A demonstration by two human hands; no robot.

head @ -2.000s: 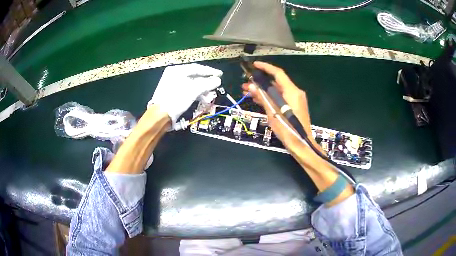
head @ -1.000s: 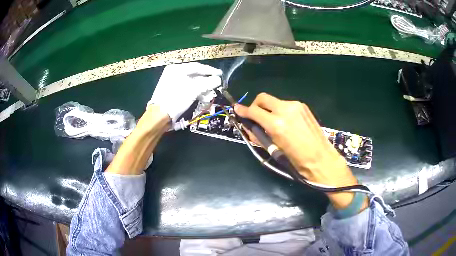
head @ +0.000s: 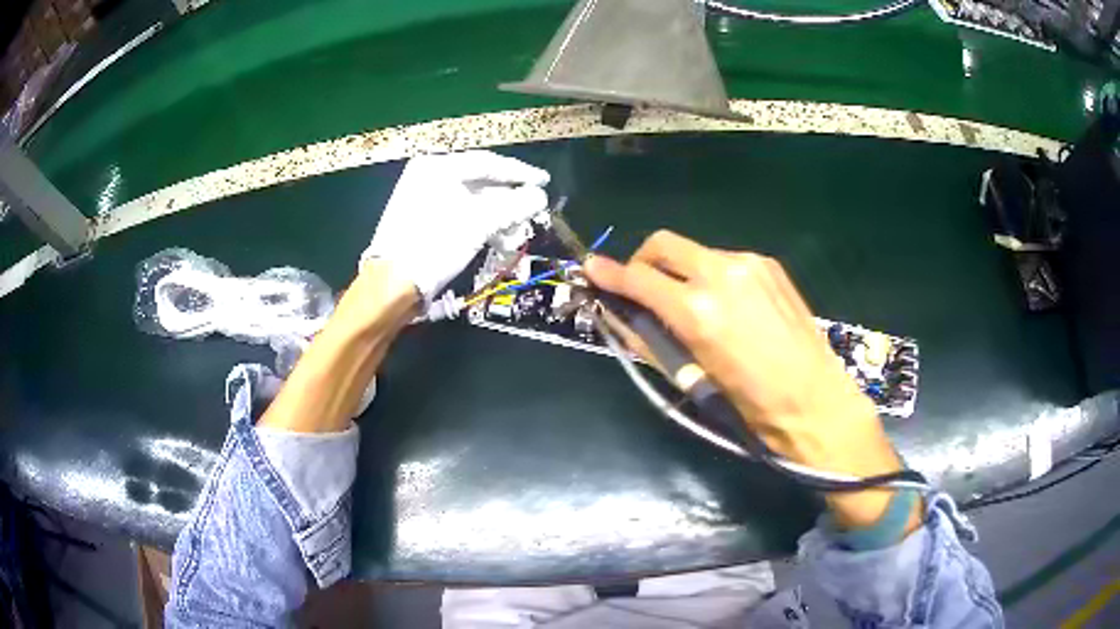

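Note:
My left hand (head: pixel 448 221), in a white glove, pinches a small part at its fingertips above the left end of the open power strip (head: pixel 540 322); the part is mostly hidden. My bare right hand (head: pixel 725 326) holds the soldering iron (head: pixel 669 356) like a pen, its tip (head: pixel 565 227) just right of the gloved fingertips. A blue wire (head: pixel 599 241) and a yellow wire run from the white cord end (head: pixel 440 307) over the strip. The right hand covers the strip's middle. The bagged white cord (head: pixel 227 304) lies left of my left wrist.
A grey fume hood (head: pixel 626 55) hangs above the work. Behind the speckled rail (head: pixel 332 164) is the green conveyor (head: pixel 405 74), with parts at its far right. A black holder (head: pixel 1022 221) stands at the right. A grey metal post (head: pixel 43 203) is at the left.
The right hand came down and left, bringing the iron tip to the gloved fingertips. Smoke seen a second ago has gone. The bagged cord on the conveyor moved right and out of clear view.

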